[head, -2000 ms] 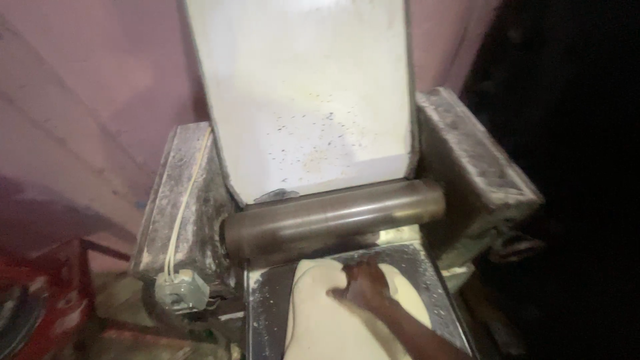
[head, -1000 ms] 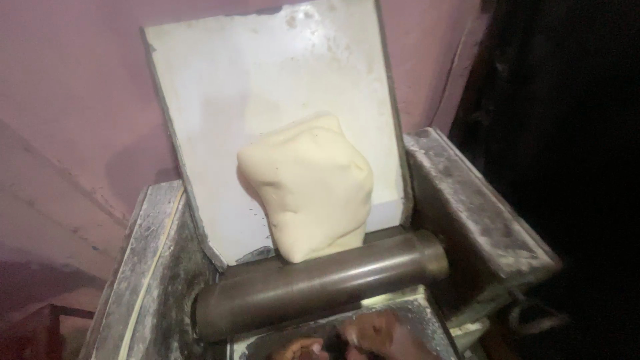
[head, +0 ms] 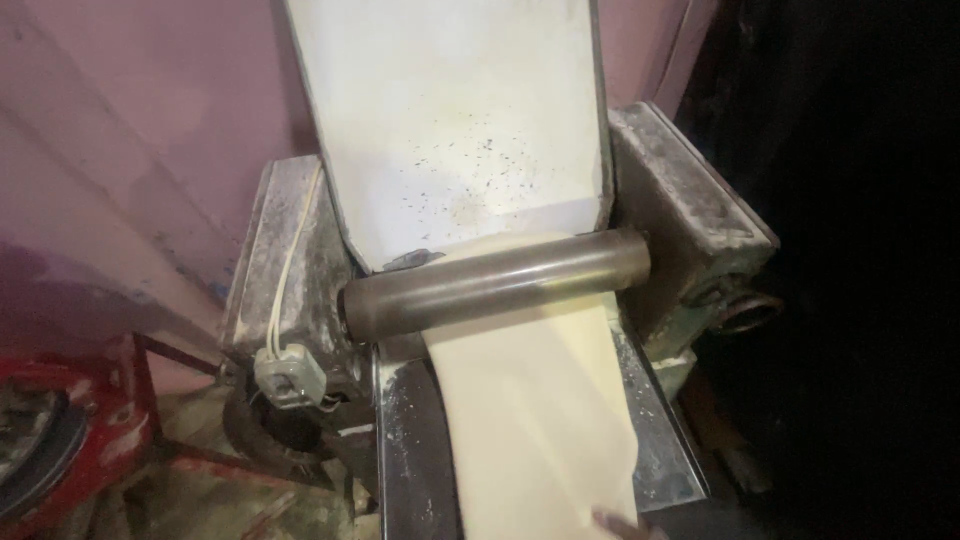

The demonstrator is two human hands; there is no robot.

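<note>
A wide sheet of pale dough (head: 536, 420) hangs out below the steel roller (head: 499, 285) of a dough sheeter and lies over the dark metal lower tray (head: 416, 450). Its thin upper edge shows just behind the roller, at the foot of the white upper feed tray (head: 465, 112), which bears dark specks. At the bottom edge, blurred fingers of one hand, which looks like my right hand (head: 622, 523), touch or lie over the dough's lower right part; most of that hand is cut off. My left hand is out of the picture.
Worn metal housings flank the roller, left (head: 289, 255) and right (head: 690, 180). A switch box (head: 289, 375) with a pale cable is fixed on the left one. A handwheel or ring (head: 750, 313) sticks out at right. A red metal frame (head: 112, 427) stands at lower left, near a pink wall (head: 150, 150).
The folded dough seen on the upper tray one second ago has passed mostly through the roller and now lies as a long sheet on the lower tray. The hands have moved down, largely out of view.
</note>
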